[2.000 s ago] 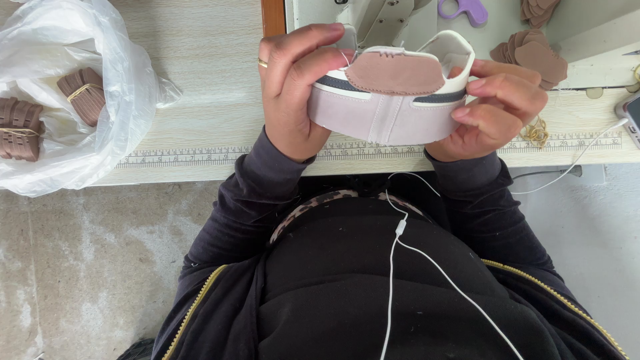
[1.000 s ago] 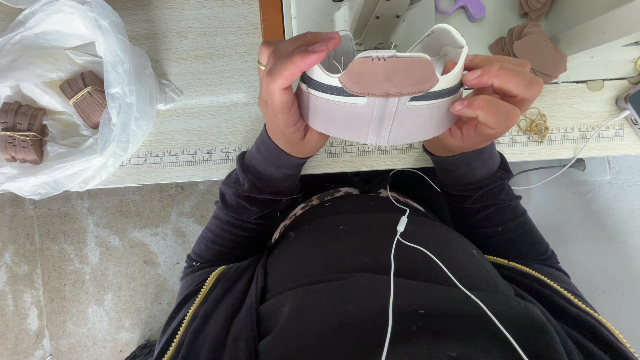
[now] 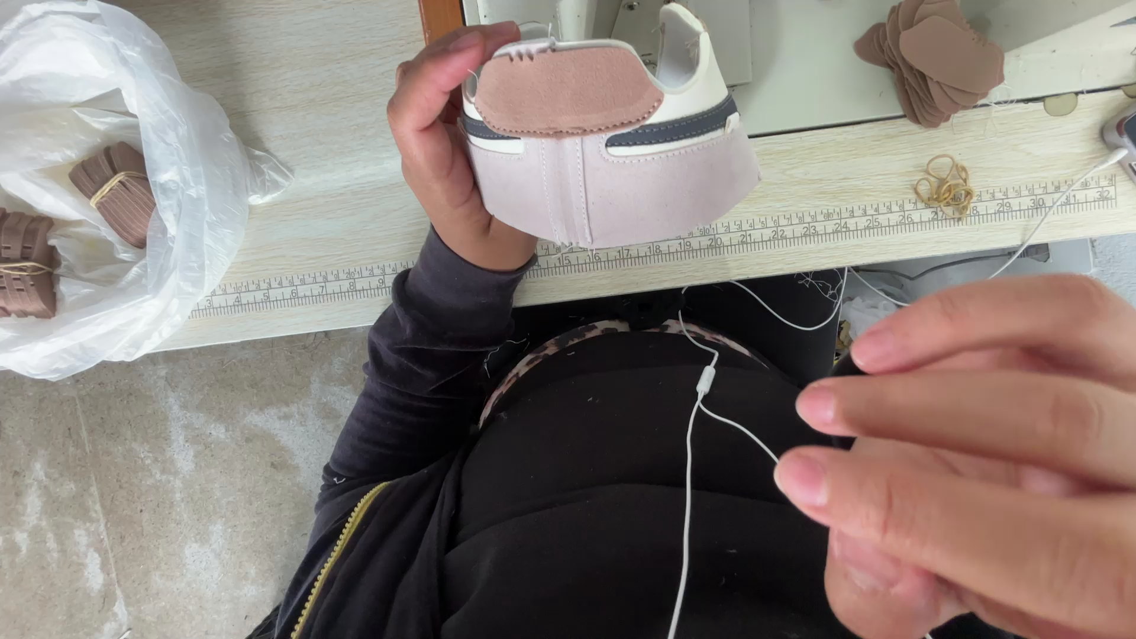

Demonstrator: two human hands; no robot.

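My left hand (image 3: 444, 133) grips the left side of a shoe upper (image 3: 657, 191) held above the bench edge. The upper has pale lilac panels joined by a stitched centre seam, white parts, dark stripes and a stitched pink-brown heel patch (image 3: 568, 89). Loose thread ends stick out at its top edge. My right hand (image 3: 958, 444) is off the upper, large and near the camera at the lower right, with fingers slightly apart and nothing seen between them. Its palm side is partly hidden.
A sewing machine base (image 3: 799, 80) is behind the upper. Brown cut pieces (image 3: 941, 58) are piled at its right, with rubber bands (image 3: 946, 186) near the printed ruler (image 3: 843, 220). At left, a plastic bag (image 3: 200, 169) holds banded brown bundles (image 3: 120, 191). A white earphone cable (image 3: 688, 497) hangs over my front.
My right hand has let go of the upper's right side and moved down and toward the camera. My left hand still holds the upper.
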